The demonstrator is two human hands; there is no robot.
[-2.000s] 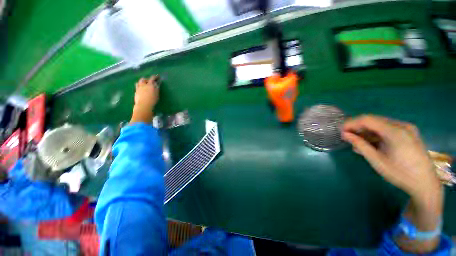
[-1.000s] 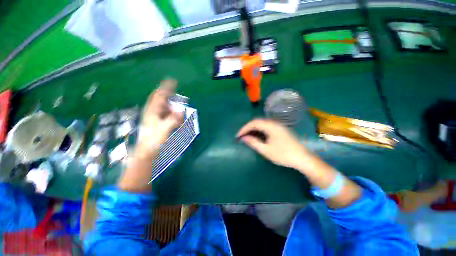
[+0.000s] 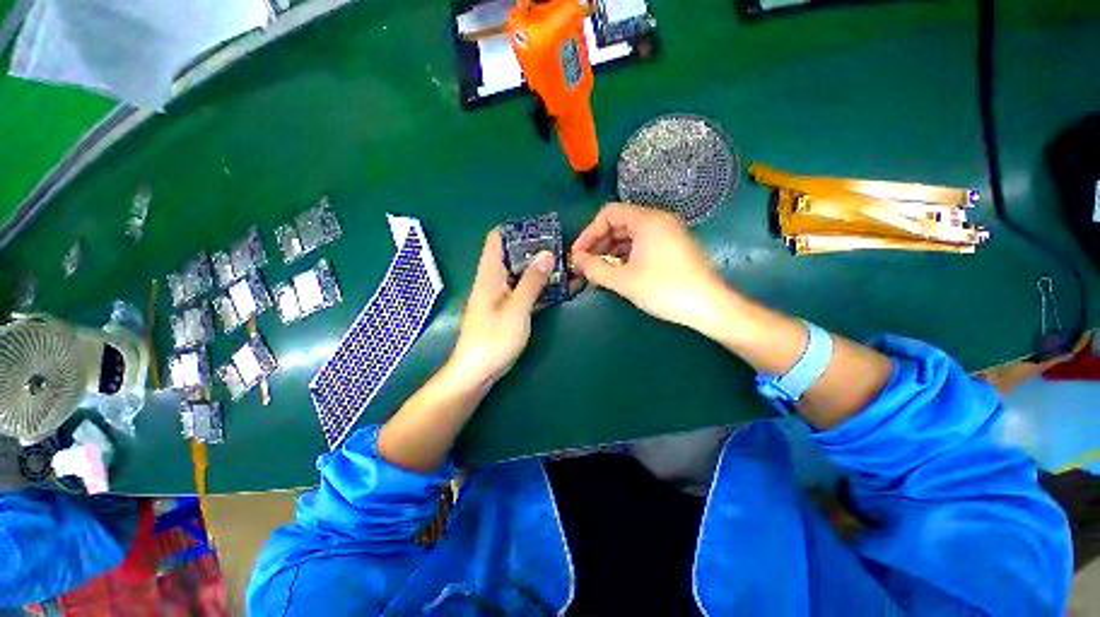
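Note:
My left hand [image 3: 497, 316] holds a small grey-black circuit board [image 3: 534, 251] above the mat, thumb on its face. My right hand [image 3: 645, 265], with a pale blue band on the wrist, has its fingertips pinched at the board's right edge. Something small and light shows at those fingertips, too small to name. An orange electric screwdriver [image 3: 560, 75] hangs just beyond the hands, tip down. A round grey speckled dish [image 3: 678, 166] lies to its right. A white label sheet with dense dark dots [image 3: 380, 331] lies left of my left hand.
Several spare boards [image 3: 243, 299] lie in a group at left, beside a beige fan [image 3: 46, 376]. Orange-gold flex cables [image 3: 881, 217] lie bundled at right. A black cord [image 3: 989, 133] crosses the right side. A black-edged unit [image 3: 495, 66] lies behind the screwdriver. The green mat's near edge [image 3: 531, 453] bends below my hands.
The view has shifted and moved closer. My left hand has come back from the far left and now holds a board. My right hand has moved from beside the dish to the board's edge.

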